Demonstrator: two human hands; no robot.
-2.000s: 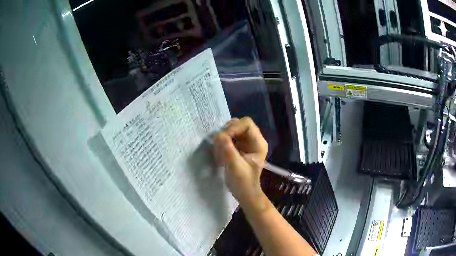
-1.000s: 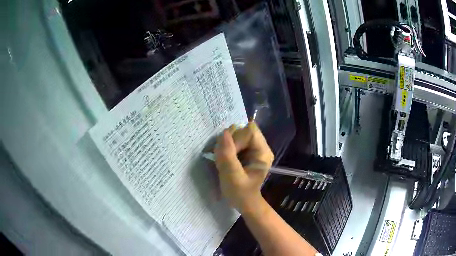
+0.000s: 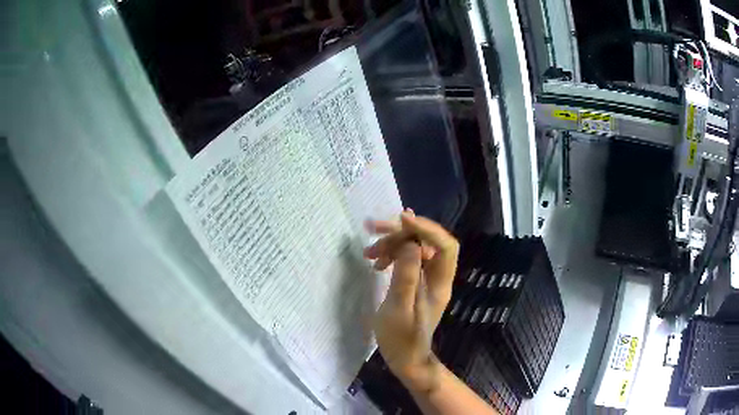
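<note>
A white record sheet (image 3: 284, 211) with a printed grid and entries lies tilted against the dark window of the machine door (image 3: 182, 105). My right hand (image 3: 413, 284) is at the sheet's right edge, its wrist coming from the lower right. Its thumb and fingers are bent close together, some fingertips blurred. A faint pale streak runs along the palm, but I cannot tell whether it is the pen. My left hand is not in view.
A black tray stack (image 3: 527, 316) stands right of my hand. Further right are a dark tray (image 3: 640, 203), a gantry beam with yellow labels (image 3: 632, 126), a pick-and-place head (image 3: 693, 121) and another tray (image 3: 713, 357). A clear sleeve (image 3: 421, 138) hangs behind the sheet.
My hand has moved slightly right and down from the writing spot, and its fingers have shifted. The pen barrel no longer shows clearly. The pick-and-place head has moved right.
</note>
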